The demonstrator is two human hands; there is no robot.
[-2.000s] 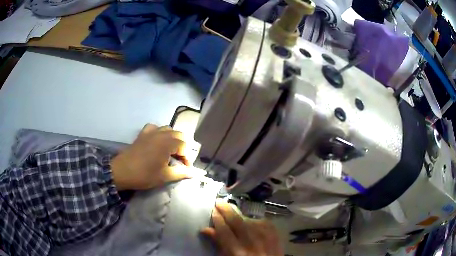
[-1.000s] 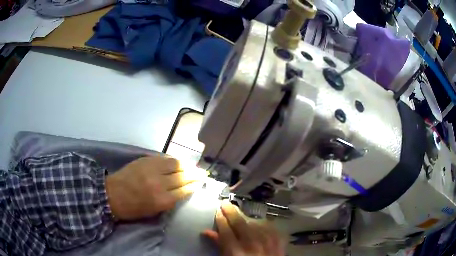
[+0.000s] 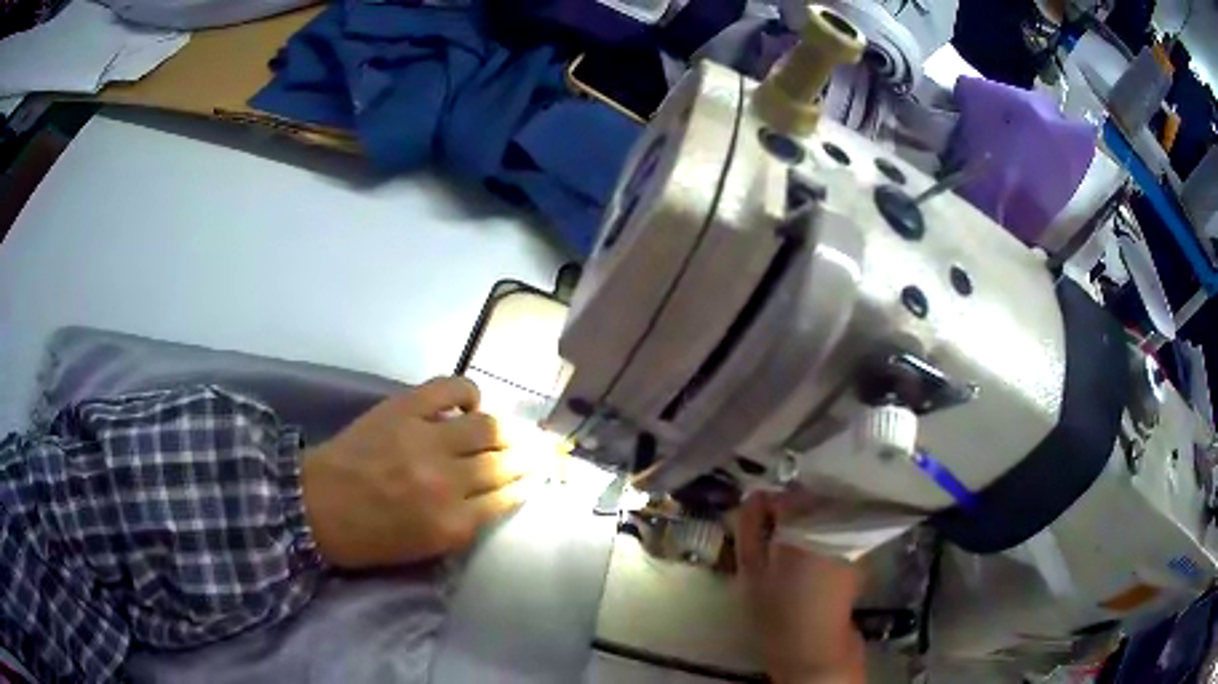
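A grey fabric panel [image 3: 521,608] lies on the machine bed and runs under the presser foot area, which is washed out by lamp glare. The cream sewing machine head [image 3: 748,294] stands over it. My left hand [image 3: 408,474] lies flat on the panel left of the foot, its fingertips in the glare. My right hand [image 3: 801,595] is right of the foot, off the fabric, with its fingers by the metal guide [image 3: 688,535] and partly under the head. Whether it holds something is hidden. Dark thread snips [image 3: 884,624] lie beside it, partly covered.
Navy-blue fabric [image 3: 454,107] is heaped behind the machine, beside brown cardboard [image 3: 214,80]. A purple cloth [image 3: 1022,154] lies behind the head. The white table [image 3: 254,254] extends to the left. A white ribbed knob [image 3: 887,430] sits on the head.
My right hand has left the fabric edge and moved right, over part of the snips. My left hand remains on the panel. The view has shifted slightly.
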